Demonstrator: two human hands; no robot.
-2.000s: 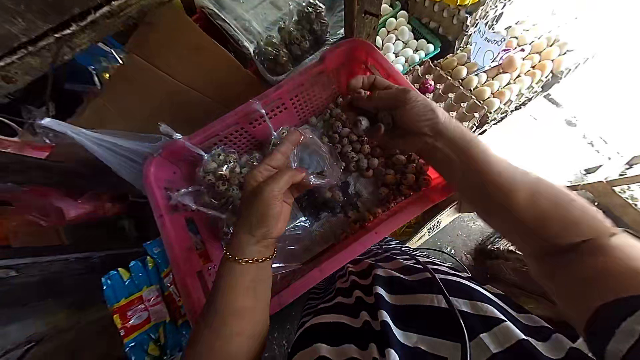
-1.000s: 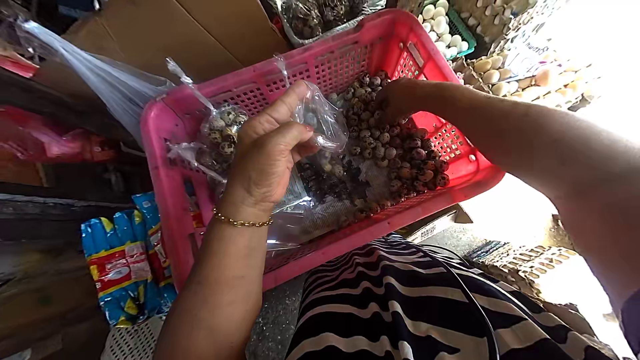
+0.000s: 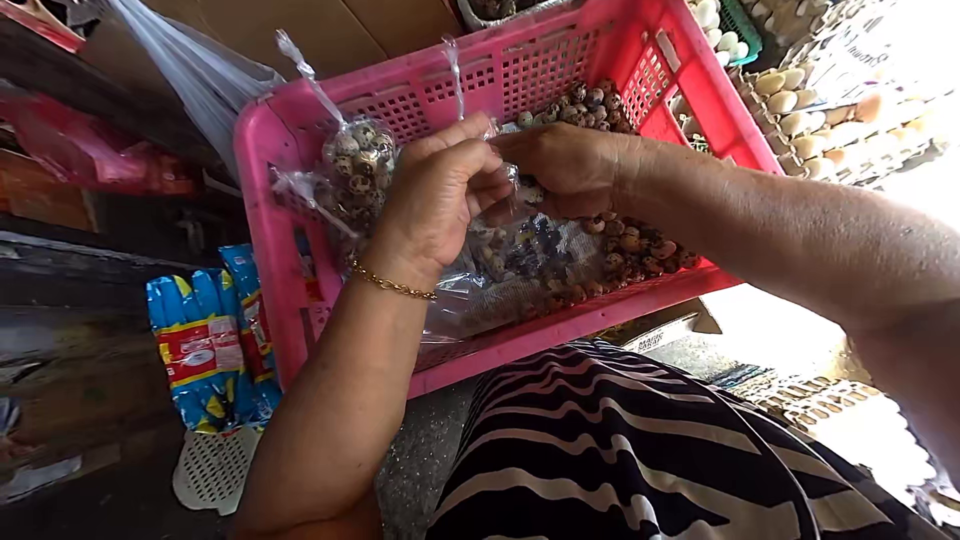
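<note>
A pink plastic crate (image 3: 502,364) holds loose speckled quail eggs (image 3: 634,244) on newspaper. Over its middle, my left hand (image 3: 442,195) grips a clear plastic bag (image 3: 510,184) near its mouth. My right hand (image 3: 566,165) meets it from the right, its fingers at the bag's mouth and partly hidden; a speckled egg (image 3: 531,191) shows just below it, and whether the fingers hold it is unclear. Tied clear bags of quail eggs (image 3: 361,161) lie at the crate's left end, beside my left wrist.
Cardboard egg trays with pale eggs (image 3: 814,124) stand beyond the crate's right end, near a green basket (image 3: 742,34) of white eggs. Blue and red packets (image 3: 199,352) hang left of the crate. A translucent plastic bag (image 3: 202,82) hangs at the upper left. Cardboard (image 3: 300,30) stands behind.
My right hand has moved left from the loose eggs to the mouth of the bag in my left hand. The view has moved closer to the crate.
</note>
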